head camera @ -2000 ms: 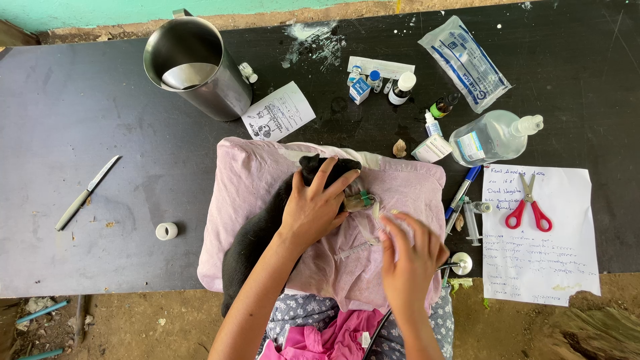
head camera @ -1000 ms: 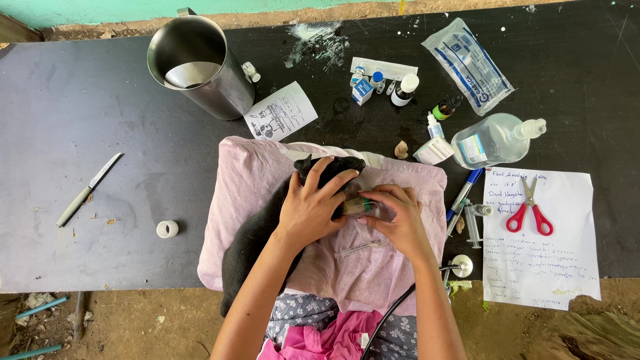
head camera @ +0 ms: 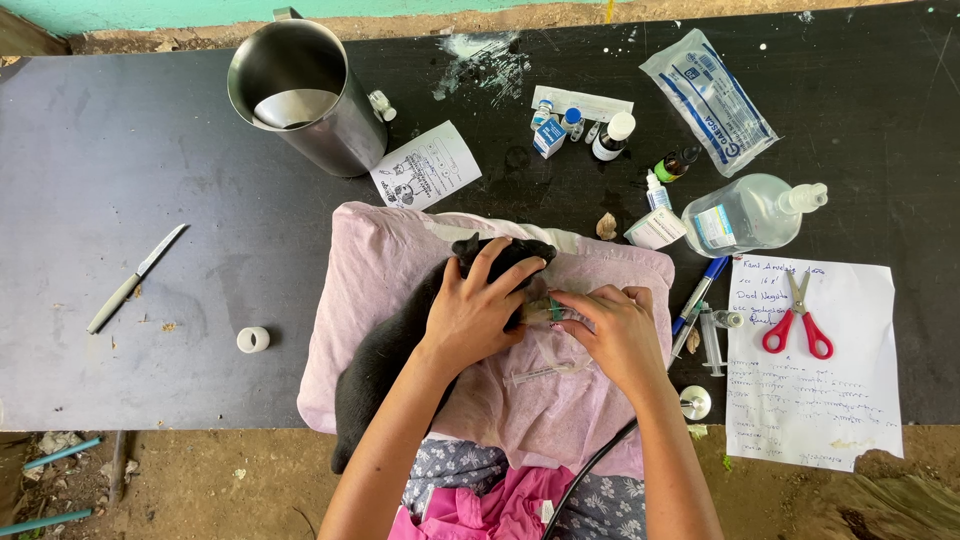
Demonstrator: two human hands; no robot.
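A small black animal, seemingly a puppy (head camera: 390,349), lies on a pink cloth-covered cushion (head camera: 322,360). My left hand (head camera: 480,307) rests over its head and neck, fingers spread and curled around it. Close by, my right hand (head camera: 611,322) pinches a small green piece (head camera: 556,307), perhaps a catheter hub, against the taped foreleg (head camera: 534,312). A thin clear syringe (head camera: 536,373) lies on the cloth below the hands. The far end of the foreleg is hidden by my right fingers.
Red-handled scissors (head camera: 799,322) lie on a handwritten paper (head camera: 817,405) at right, beside pens and a larger syringe (head camera: 711,341). Behind stand a clear pump bottle (head camera: 742,214), vials and a packaged infusion set (head camera: 709,101). A metal pitcher (head camera: 330,135) and knife (head camera: 135,281) are left.
My right hand has moved from above the cloth, where it was apart from the foreleg two seconds ago, to the green piece. My left hand has stayed over the animal's head.
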